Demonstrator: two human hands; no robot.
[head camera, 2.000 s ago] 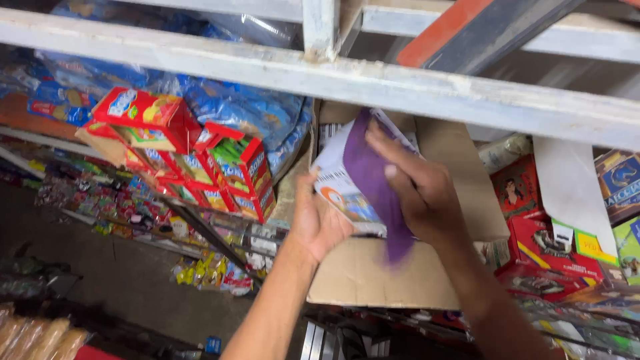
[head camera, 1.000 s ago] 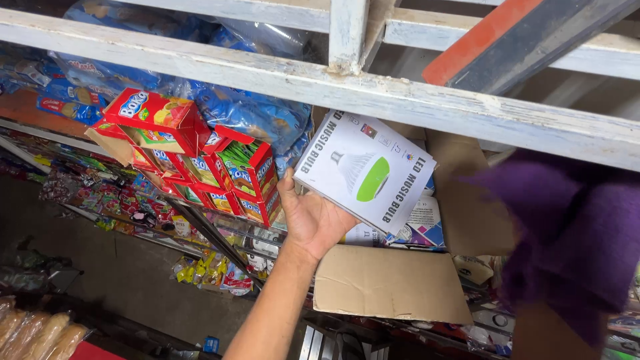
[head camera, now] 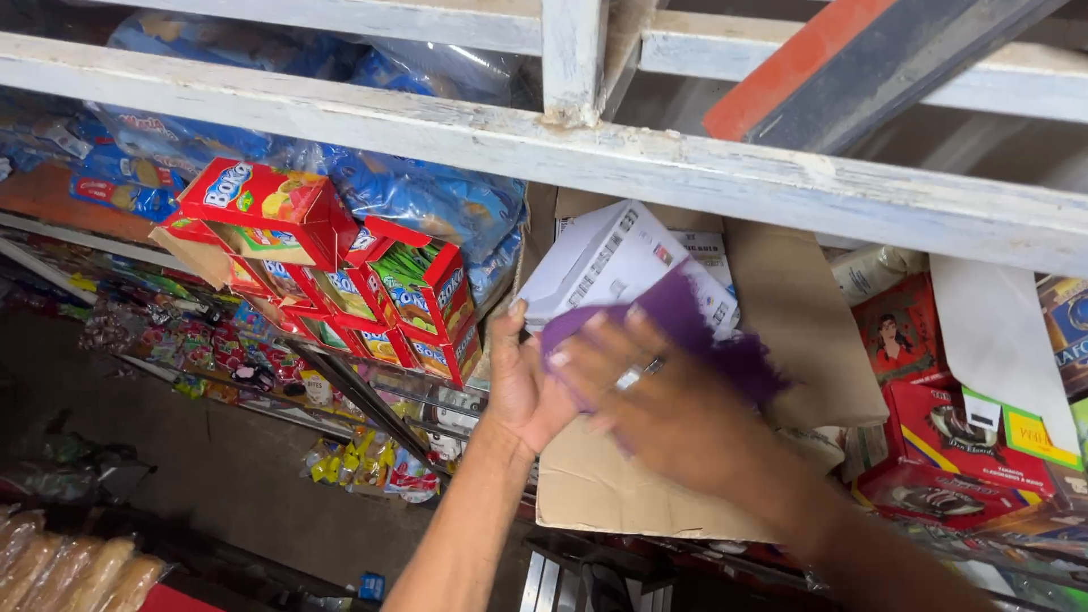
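My left hand (head camera: 527, 387) holds a white cardboard light-bulb box (head camera: 616, 259) from below and at its left edge. Over the box's front face lies a purple cloth (head camera: 710, 336), pressed there by my right hand (head camera: 642, 391), which is blurred and wears a ring. The cloth hides the lower part of the box. Behind and beneath the box stands an open brown cardboard carton (head camera: 663, 493) with its flaps spread; further printed boxes (head camera: 705, 251) show inside it.
Red drink-mix boxes (head camera: 289, 212) are stacked at the left, beside blue plastic-wrapped packets (head camera: 416, 195). White-painted wooden bars (head camera: 425, 110) cross above my hands. Red boxes (head camera: 960, 450) stand at the right. Hanging snack bags (head camera: 365, 459) are lower left.
My right hand has come back from the right with the purple cloth and now lies over the box. The box, seen face-on one second ago, is now tilted, with one side showing.
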